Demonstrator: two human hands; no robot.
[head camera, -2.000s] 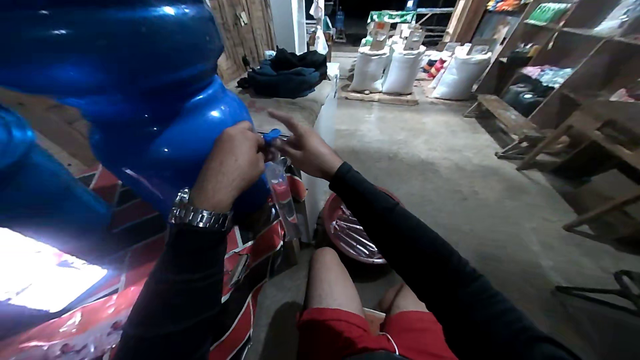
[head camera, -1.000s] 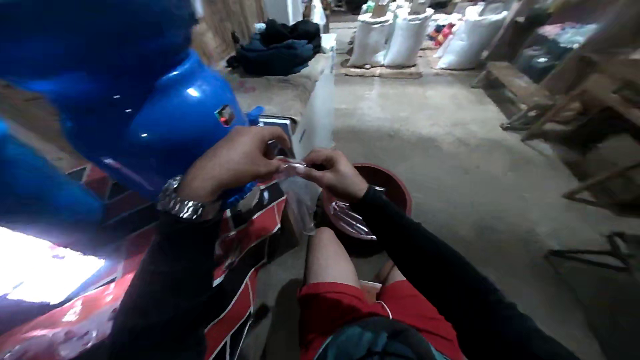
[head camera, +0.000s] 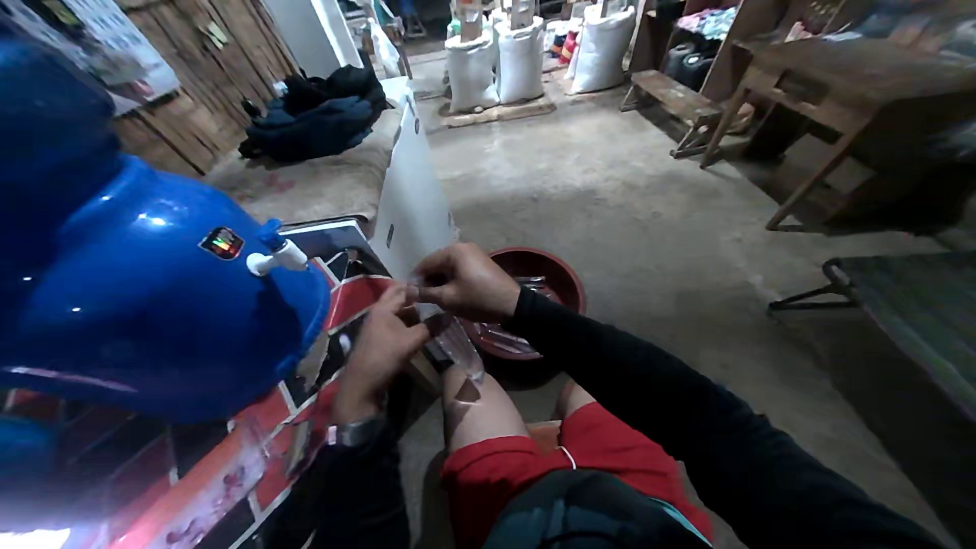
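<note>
A clear plastic bag (head camera: 457, 347), narrow and filled, hangs from my two hands above my knee. My left hand (head camera: 385, 343) pinches its top from the left, and my right hand (head camera: 473, 284) grips the same gathered end from the right; the fingertips meet there. Left of my hands stands a large blue plastic water container (head camera: 160, 305) with a white spigot (head camera: 278, 258) that has a blue lever. Below and beyond my right hand, a reddish-brown plastic basin (head camera: 577, 282) on the floor holds several similar filled clear bags (head camera: 507, 339).
The container stands on a table with a red and black brick-patterned cover (head camera: 271, 408). Dark clothes (head camera: 320, 114) lie on a surface behind it. White sacks (head camera: 521, 61) stand at the back. A wooden bench (head camera: 675, 99), a wooden table (head camera: 831, 76) and a folding cot (head camera: 907, 305) are at the right.
Two seconds ago my hands were up beside the blue container's spigot; now they are lower and away from it, together at the bag's top. The view has shifted.
</note>
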